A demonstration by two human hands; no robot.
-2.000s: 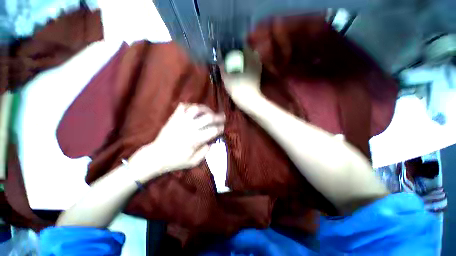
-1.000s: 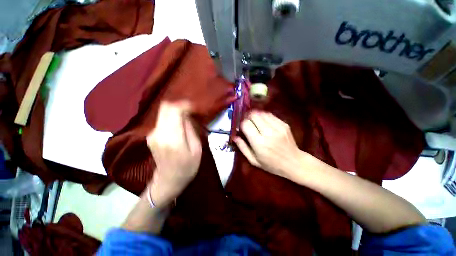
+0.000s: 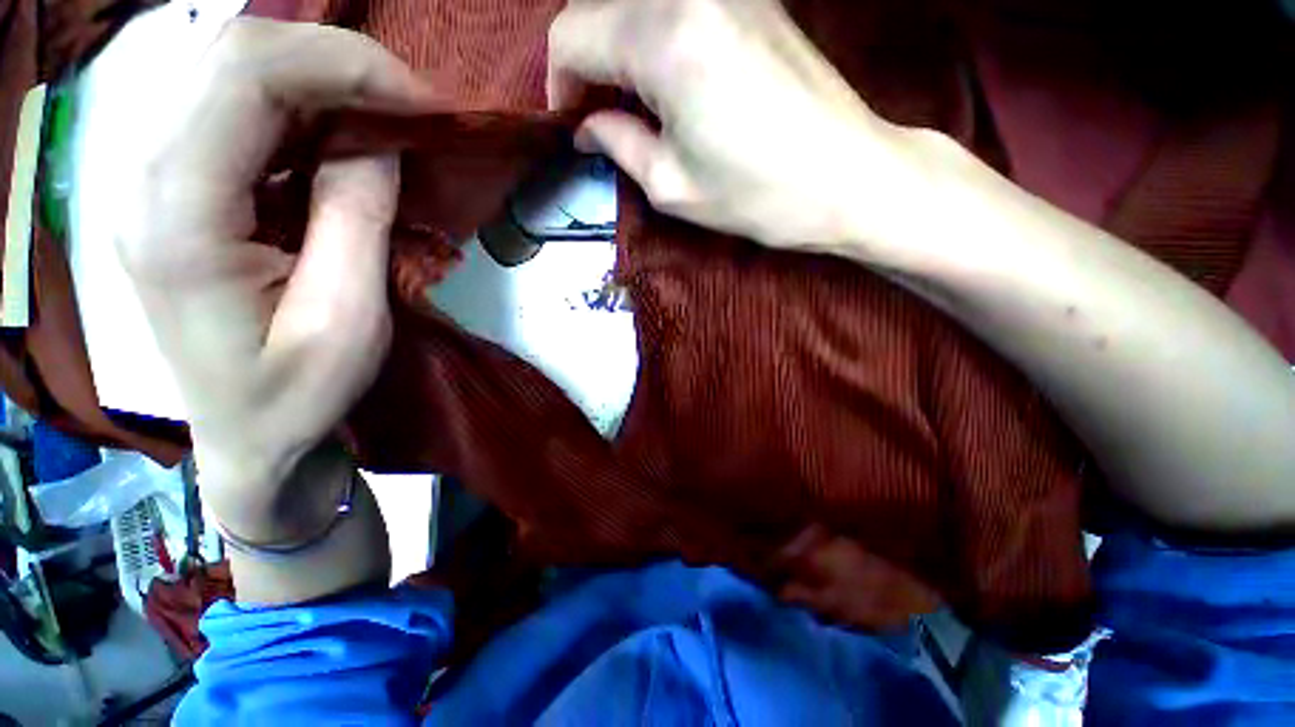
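Note:
A rust-brown corduroy garment (image 3: 795, 384) lies over the white machine table and toward my lap. My left hand (image 3: 270, 213) pinches a raised edge of the cloth between thumb and fingers at the upper left. My right hand (image 3: 710, 128) pinches the same edge just right of it, with the cloth stretched between the hands. Below them an opening in the garment shows the white bed and part of the metal needle plate (image 3: 575, 199). The needle and presser foot are not visible.
A flat tan strip (image 3: 22, 206) lies at the far left beside a green item (image 3: 58, 156). More rust-brown cloth (image 3: 57, 355) hangs at the left table edge. A smooth redder piece (image 3: 1065, 121) lies at the upper right. Clutter and clear plastic show at the lower left.
The machine head has left the view, and the hands appear larger and higher in the picture. Both hands now hold a cloth edge raised between them, near the bed opening.

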